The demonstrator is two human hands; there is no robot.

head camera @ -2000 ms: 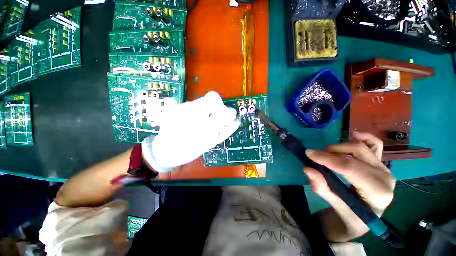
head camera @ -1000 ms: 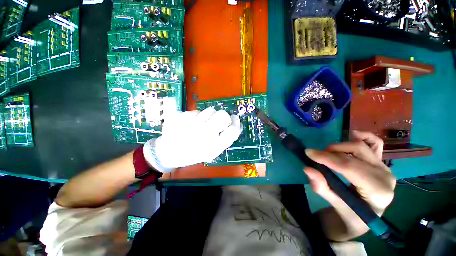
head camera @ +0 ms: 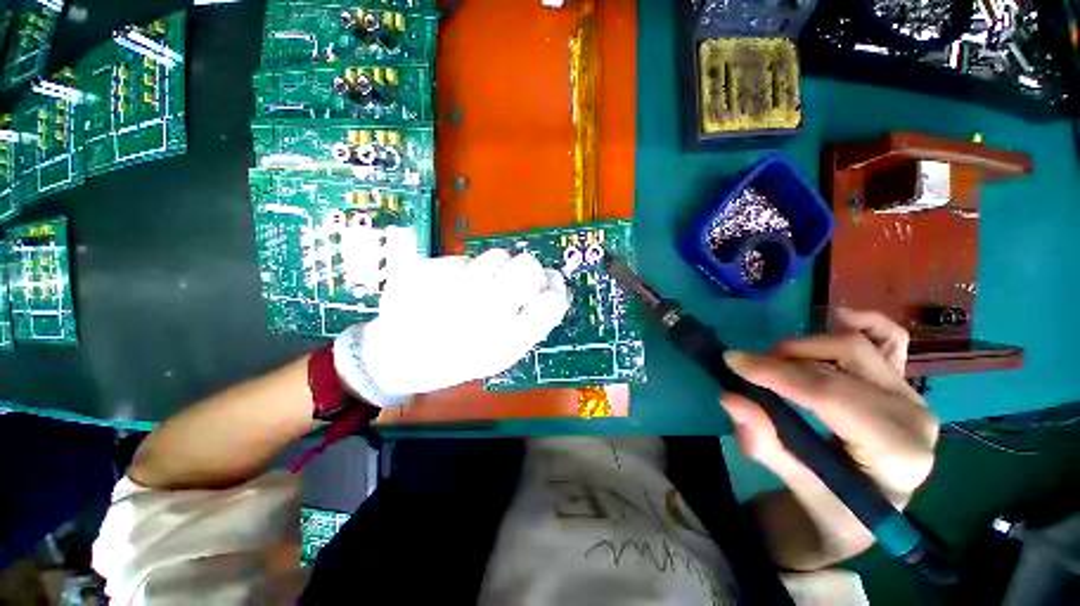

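My left hand, in a white glove with a red wrist strap, lies over the left part of a green circuit board. Its fingertips are bunched beside two ring-shaped components near the board's top edge. Whether they pinch a strand of solder is too small to tell. My right hand is bare and holds a soldering iron with a black handle and teal end. The iron's tip points up-left over the board's right part, close to the rings; contact cannot be told.
The board lies on an orange mat with an amber strip. Overlapping boards and more boards lie left. Right are a blue solder tray, a yellow sponge, a reddish-brown fixture and loose metal parts.
My gloved left hand has shifted slightly and its fingers have curled differently by the rings. The strap's loose end has moved. The iron and my right hand have hardly moved.
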